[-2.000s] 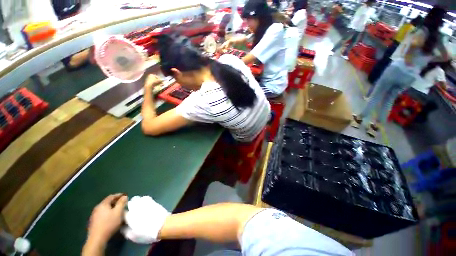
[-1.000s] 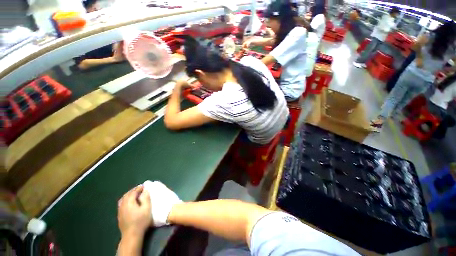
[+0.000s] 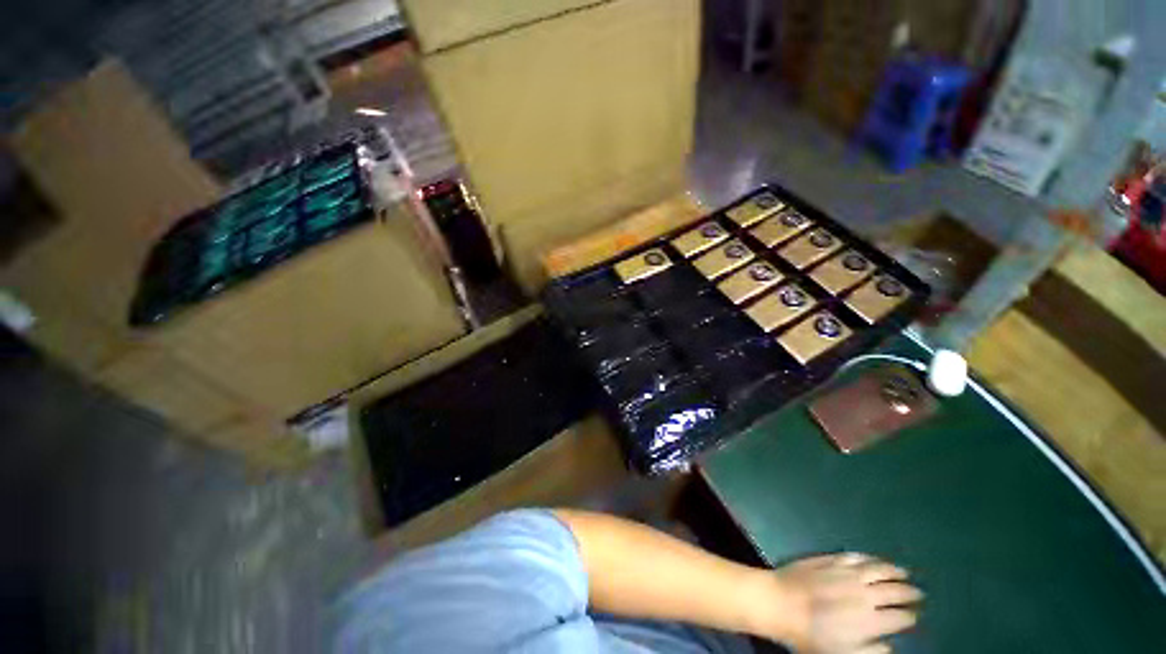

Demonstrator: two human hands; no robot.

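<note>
My left hand, bare, lies palm down on the green bench at the lower right, fingers slightly apart, with nothing seen in it. My right hand is not in view. A black tray at the bench's left end holds gold covers in rows on its far and right side. Its near-left pockets show glossy black plastic without covers. A reddish-brown rectangular piece lies alone on the bench, beside a white round-ended cable.
A second black tray sits on a carton to the left. Another tray with greenish contents rests on a carton farther left. A tall carton stands behind. A blue stool is at the back. Cardboard lies at right.
The view has swung left, from the seated workers and stacked black trays to the gold-cover tray. My hands were together over the bench; now only my left shows, fingers spread.
</note>
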